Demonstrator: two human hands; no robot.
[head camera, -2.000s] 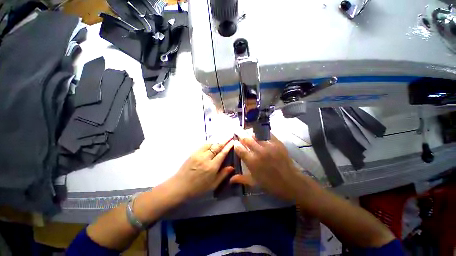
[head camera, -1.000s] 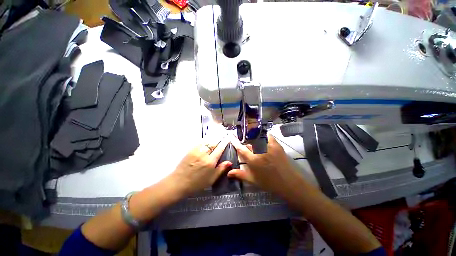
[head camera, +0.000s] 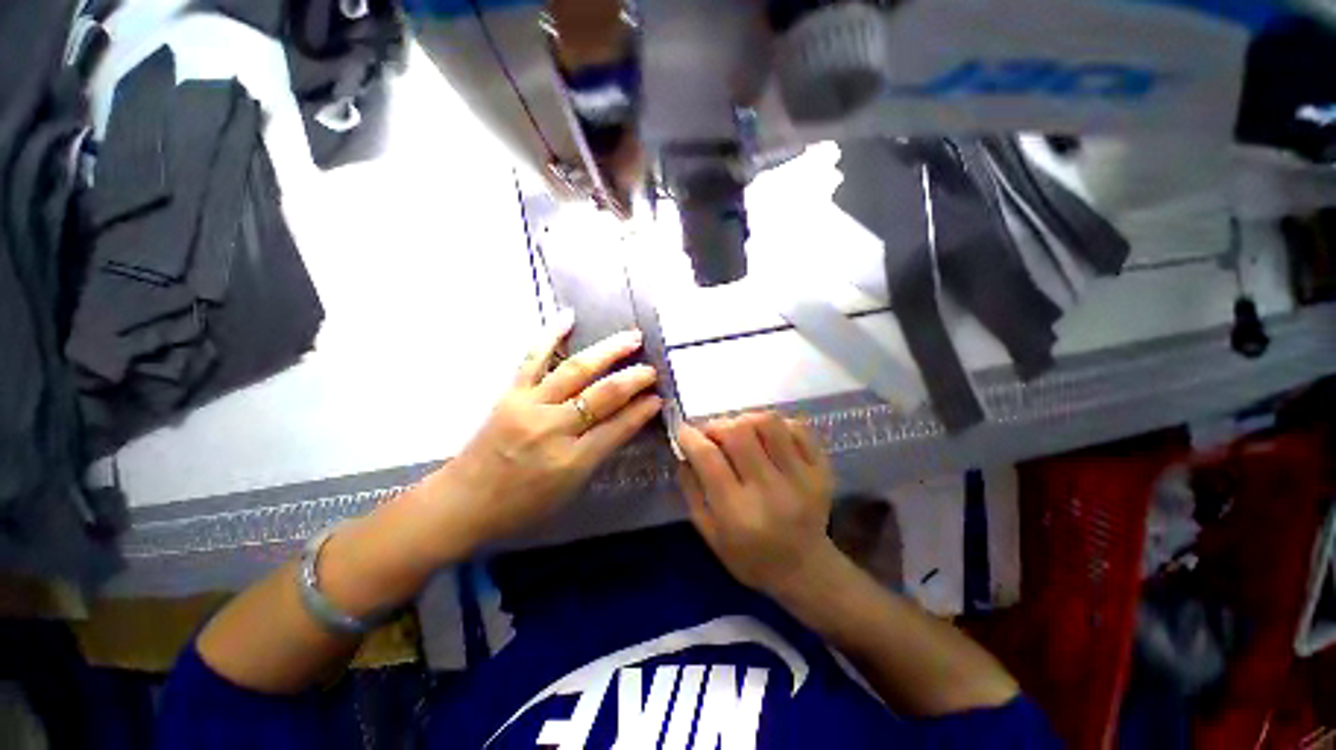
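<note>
A small grey cut piece (head camera: 598, 301) lies on the machine bed, reaching from below the needle area toward the table's front edge. My left hand (head camera: 564, 425) lies on it with its fingers spread, pressing it flat. My right hand (head camera: 758, 476) pinches the piece's right edge near its lower end, at the front edge. The presser foot area (head camera: 623, 205) is just beyond the piece's top end, blurred; whether the foot is up or down I cannot tell.
The machine head (head camera: 1011, 73) spans the top. Dark strips (head camera: 938, 279) and a pale strip (head camera: 854, 352) lie right. A stack of small cut panels (head camera: 183, 249), large panels (head camera: 37, 322) and a dark heap (head camera: 344, 73) lie left. Red baskets (head camera: 1084, 586) stand below right.
The view has tilted down toward the front edge. My hands have moved back from the needle toward me; my right hand is now lower, at the piece's edge. More of the piece shows.
</note>
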